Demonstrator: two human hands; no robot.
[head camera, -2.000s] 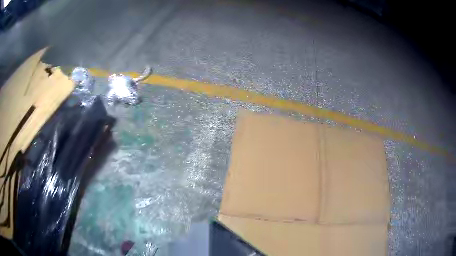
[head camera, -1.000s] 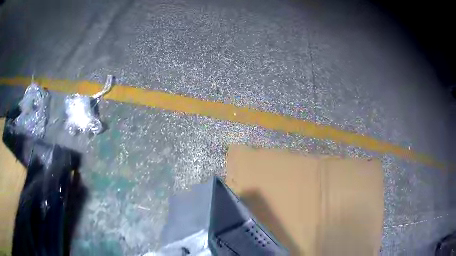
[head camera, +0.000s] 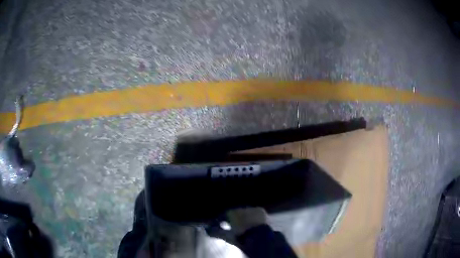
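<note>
A dark grey metal housing (head camera: 307, 221) is tilted in front of me, its open side facing me, with a row of small holes on a strip inside. My right hand (head camera: 247, 219), blurred and seemingly gloved, is on its near edge, with a dark sleeve at lower right. A dark shape like a sleeve shows left of the housing; my left hand cannot be made out. A pale blur lies at the far left corner, too unclear to name.
A tan cardboard sheet (head camera: 365, 171) lies under and right of the housing. A long dark band crosses its far end. A yellow floor line (head camera: 202, 94) runs beyond. Crumpled clear film (head camera: 14, 164) and a dark wrapped thing (head camera: 22, 234) are at left. A dark object (head camera: 446, 227) is at right.
The housing has come up from the bottom edge to the lower middle and turned, now overlapping the cardboard. My right hand has come into view. The view has shifted, moving the film left.
</note>
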